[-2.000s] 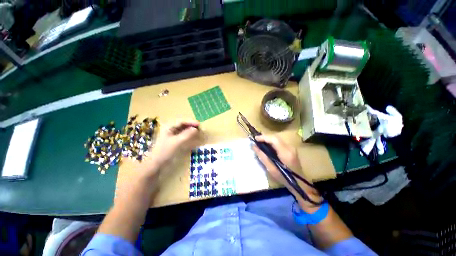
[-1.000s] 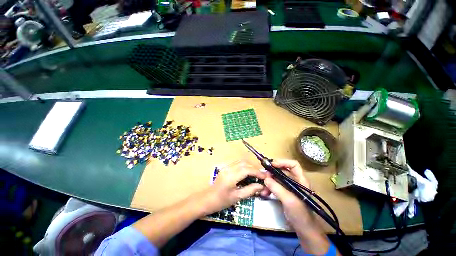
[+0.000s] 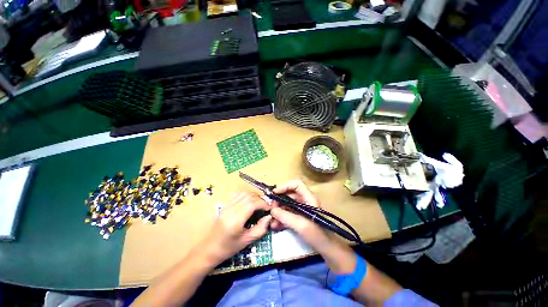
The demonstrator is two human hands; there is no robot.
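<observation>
My right hand [image 3: 298, 210] holds the black soldering iron [image 3: 303, 208], its tip pointing up and left over the cardboard. My left hand [image 3: 243, 220] is beside it, fingers bent, close to the right fingertips above the panel. Whether it holds a small component cannot be made out. The worked PCB panel [image 3: 262, 250] lies below the hands, mostly covered by them, with dark parts on its left. The white backing sheet [image 3: 291, 244] shows to its right. A loose heap of small components [image 3: 144, 198] lies at left.
A bare green PCB panel [image 3: 241, 150] lies on the cardboard mat [image 3: 186, 240]. The tip-cleaning pot [image 3: 322, 157], fume fan [image 3: 307, 99] and solder feeder [image 3: 384, 157] with its reel [image 3: 393, 102] stand at right. Black trays [image 3: 204, 90] stand behind. Cables trail right of the iron.
Two seconds ago my hands were apart. They have come together over the panel, the left moving right from near the heap. Since one second ago mainly the camera view has shifted.
</observation>
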